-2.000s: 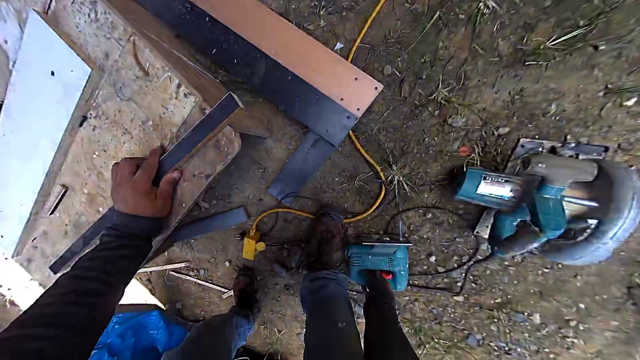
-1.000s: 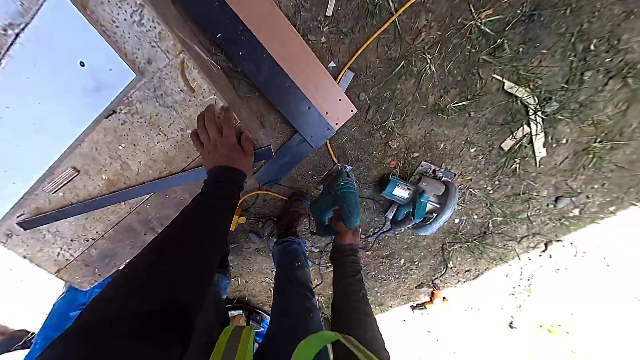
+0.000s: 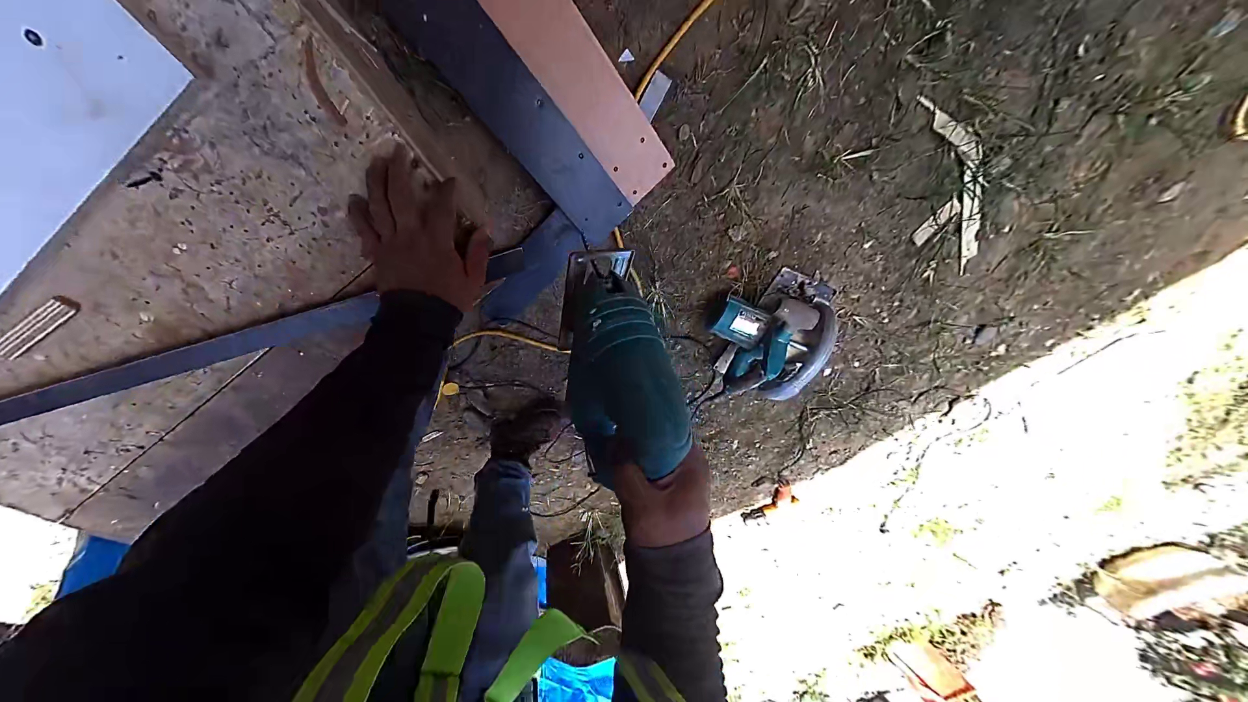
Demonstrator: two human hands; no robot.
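My left hand (image 3: 419, 234) lies with spread fingers on a narrow dark strip (image 3: 224, 346) and the worn plywood surface (image 3: 234, 195) beneath it. The strip runs from the left edge of the view to just past my hand. My right hand (image 3: 663, 487) is closed around the rear of a teal jigsaw (image 3: 624, 361), held above the ground with its metal base at the far end. That base shows close to the corner of a dark board (image 3: 556, 117). The jigsaw's blade cannot be made out.
A circular saw (image 3: 780, 336) rests on the dirt to the right. A pinkish board (image 3: 585, 88) lies along the dark one. A white panel (image 3: 78, 117) covers the upper left of the plywood. A yellow cord (image 3: 673, 44) crosses the ground, and wood scraps (image 3: 965, 175) lie at upper right.
My right hand has lifted the jigsaw from near the ground by my feet. My left hand has gone from gripping the strip to lying spread on it, and the strip lies flatter across the plywood.
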